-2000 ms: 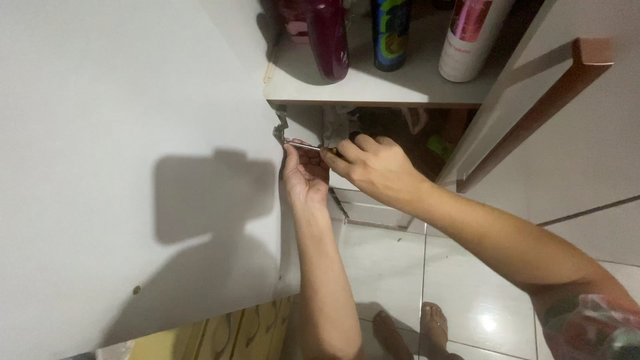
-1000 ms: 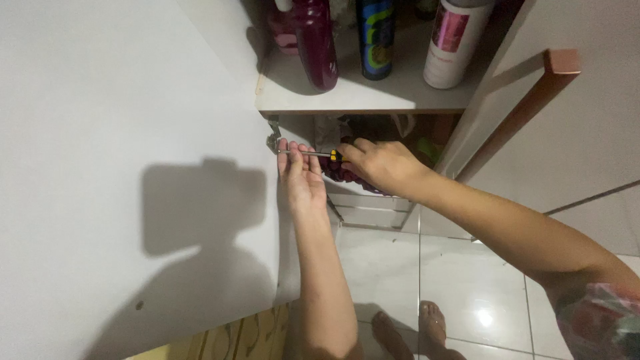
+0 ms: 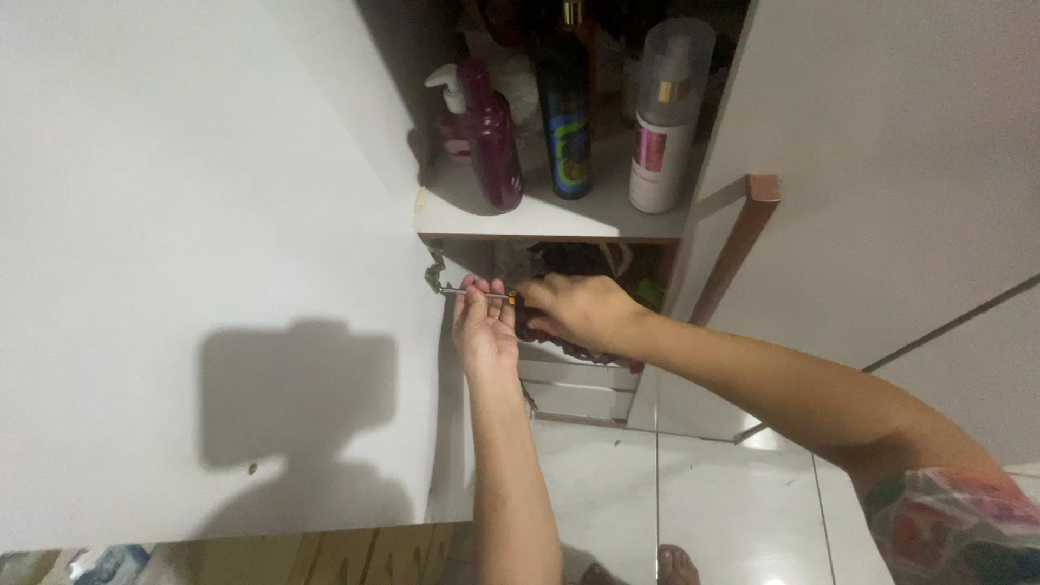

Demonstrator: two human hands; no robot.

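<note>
A screwdriver with a thin metal shaft lies level, its tip at the metal cabinet hinge on the edge of the open white door. My right hand is closed around its dark handle, which shows a yellow band. The fingers of my left hand, palm up, steady the shaft just short of the hinge; the thumb rests on it. Whether the tip sits in a screw is too small to tell.
Above my hands, a shelf holds a purple bottle, a dark bottle and a white spray bottle. The white door fills the left. On the right stands a door with a brown handle.
Two seconds ago my hands were closer together; my right hand has moved right along the screwdriver, so more of the shaft and the yellow band show. The view has shifted.
</note>
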